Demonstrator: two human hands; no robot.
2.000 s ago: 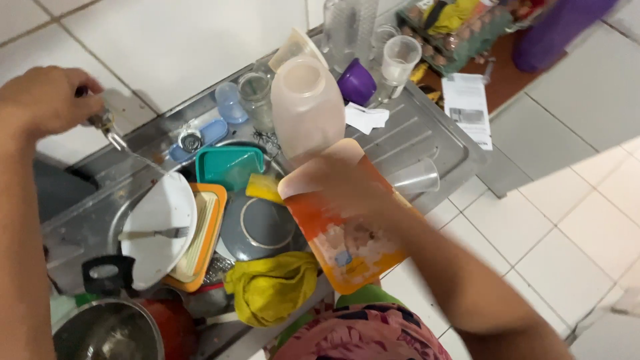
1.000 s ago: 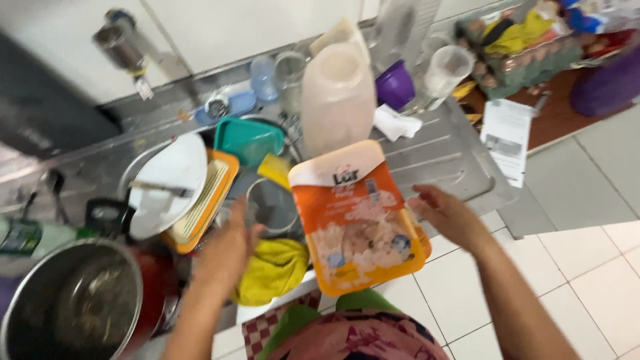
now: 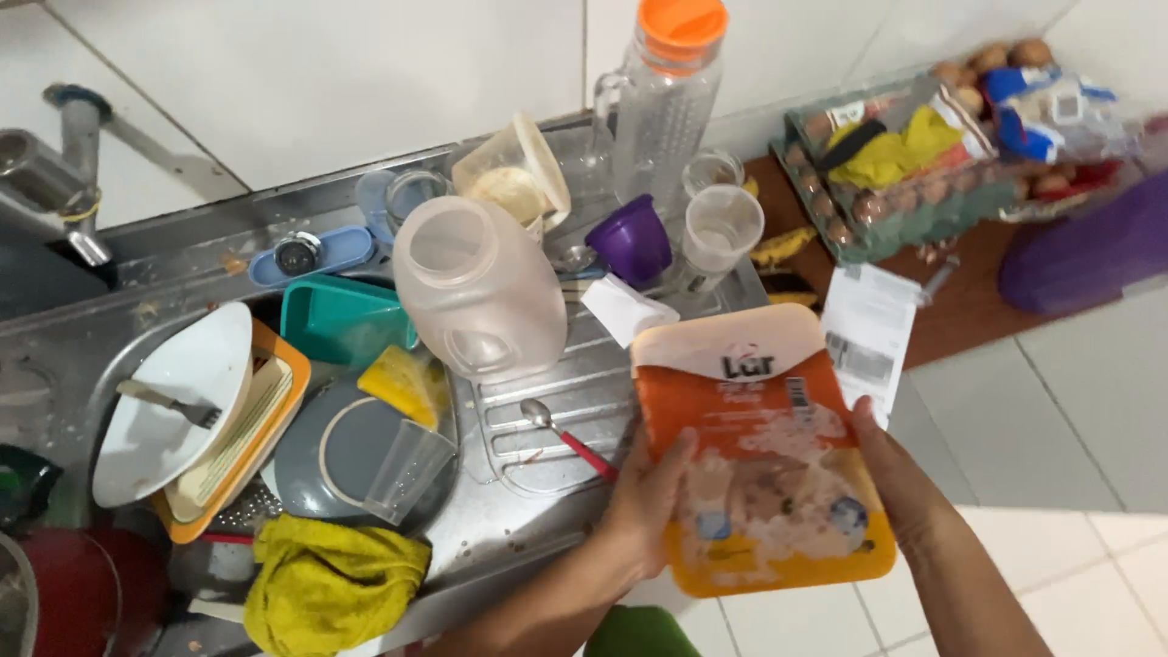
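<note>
Between both hands is a frosted, sealed food tray (image 3: 766,456) with an orange and yellow printed film, tilted over the front edge of the steel sink counter. My left hand (image 3: 652,493) grips its left side; my right hand (image 3: 890,484) holds the right side. A red-handled spoon (image 3: 570,438) lies on the ribbed drainboard beside my left hand. Behind the tray are a crumpled white paper (image 3: 628,308), a purple cup (image 3: 634,239) and a translucent plastic jug (image 3: 479,287) with an open top.
The sink basin (image 3: 456,456) holds a white bowl (image 3: 173,401), grey plate (image 3: 338,447), teal container (image 3: 347,319) and clear cup (image 3: 411,470). A yellow cloth (image 3: 333,584) lies at its front. Also around are a faucet (image 3: 78,173), orange-lidded pitcher (image 3: 671,100), egg carton (image 3: 894,182) and red pot (image 3: 100,593).
My left hand has come from near the faucet, past the sink, to the tray's left side. My right hand, beside the tray a second ago, now grips it. The view has shifted.
</note>
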